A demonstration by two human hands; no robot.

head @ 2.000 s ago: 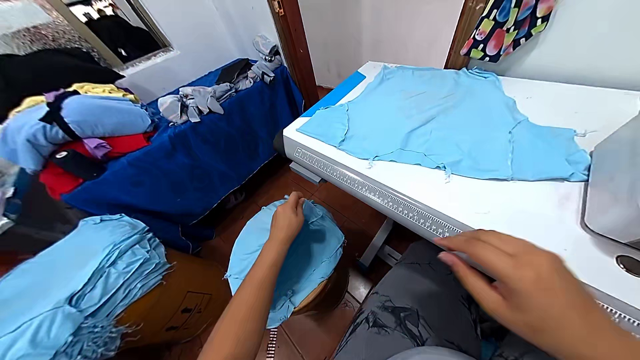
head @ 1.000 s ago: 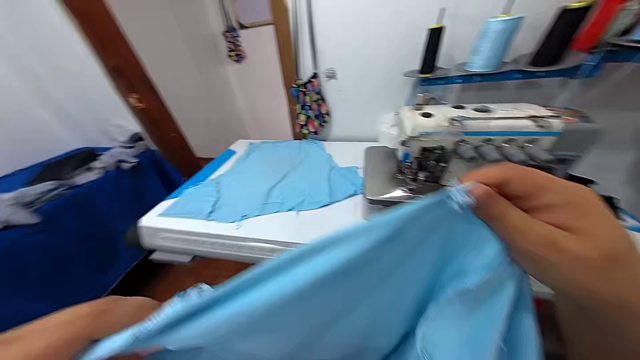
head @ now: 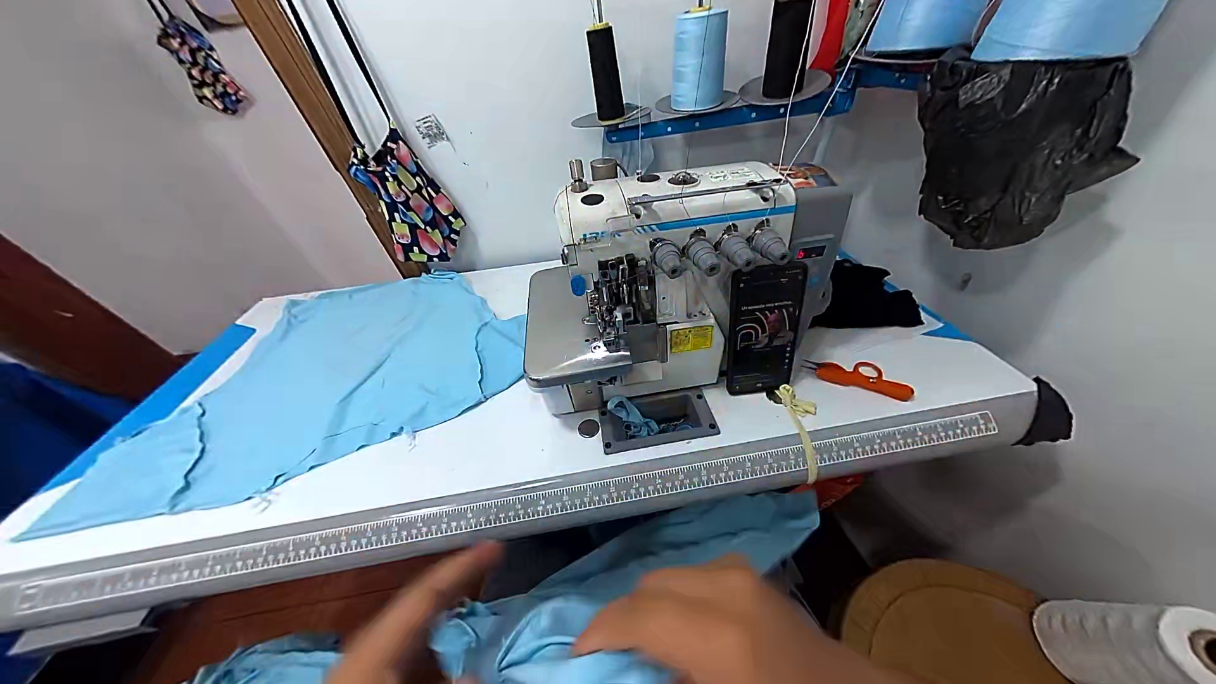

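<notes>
Below the table's front edge, light blue knit fabric [head: 560,608] lies bunched low in the view. My right hand [head: 703,617] is on this fabric, blurred, with its fingers partly bent; whether they grip it is unclear. My left hand [head: 427,608] is beside it on the left, blurred, with a finger raised and its lower part cut off by the frame. Another light blue fabric piece [head: 351,370] is spread on the white table, left of an overlock sewing machine [head: 684,266]. Neither hand touches the machine.
A phone [head: 766,328] leans against the machine. Orange thread snips [head: 863,378] lie to its right. A ruler tape [head: 532,508] runs along the table's front edge. Thread cones [head: 699,59] stand on a rack behind. A brown round seat [head: 936,617] holds a white cone [head: 1121,636] at lower right.
Two seconds ago one hand was at a pile of blue fabric; one second ago both hands held a piece up, stretched between them. That fabric is now lower, below the table edge. The view has swung right.
</notes>
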